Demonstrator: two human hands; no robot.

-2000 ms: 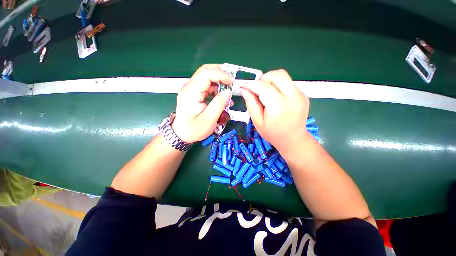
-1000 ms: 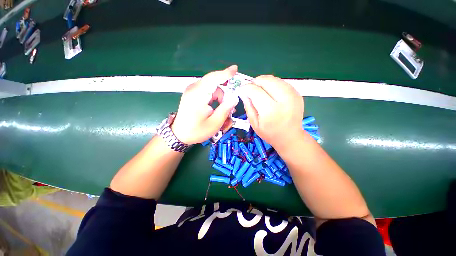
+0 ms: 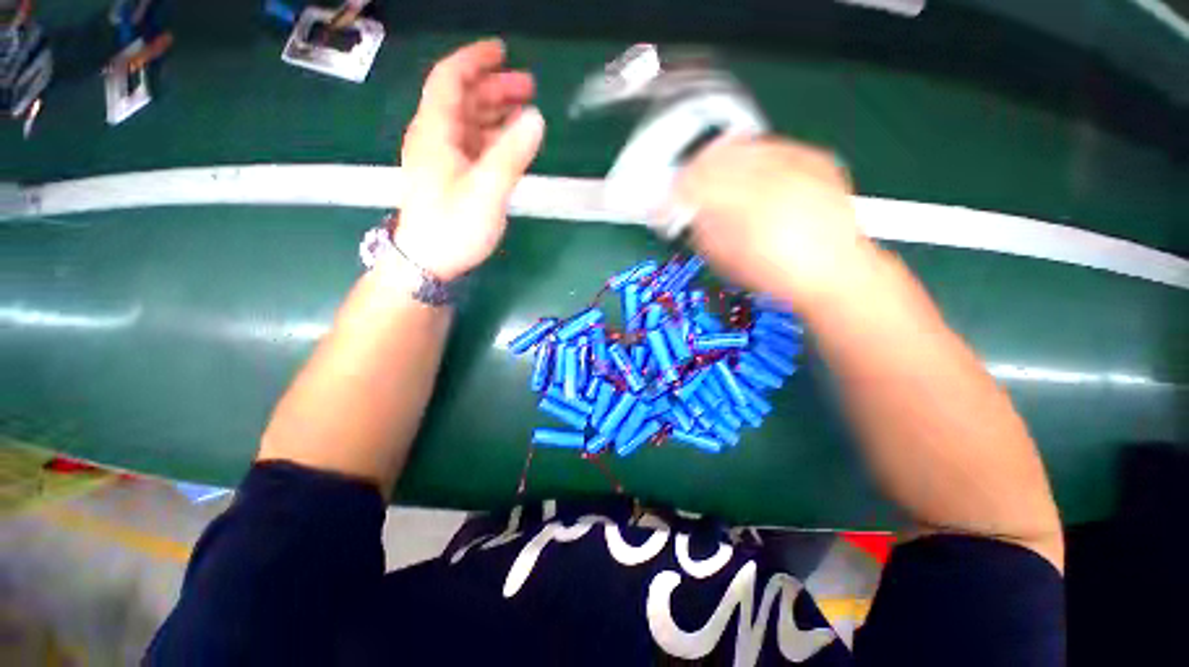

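My right hand (image 3: 769, 209), blurred, holds a white plastic frame (image 3: 678, 143) above the white rail. A small pale part (image 3: 622, 78) shows at the frame's far left, also blurred; I cannot tell whether it hangs from it. My left hand (image 3: 466, 163) is empty, with fingers apart, over the rail and the belt's near side. Blue battery cells (image 3: 652, 365) with thin red and black wires lie in a pile on the green bench before me, below both hands.
The green belt (image 3: 939, 143) runs beyond the white rail (image 3: 1004, 232). On it at the upper left lie a white frame (image 3: 334, 43), another frame with a copper-coloured piece (image 3: 128, 85) and a cluster of units (image 3: 20, 65). A pale part (image 3: 893, 4) is cut off by the top edge.
My left hand has let go of the frame and moved up and left. My right hand has carried the frame up and away from it. The units on the belt have shifted.
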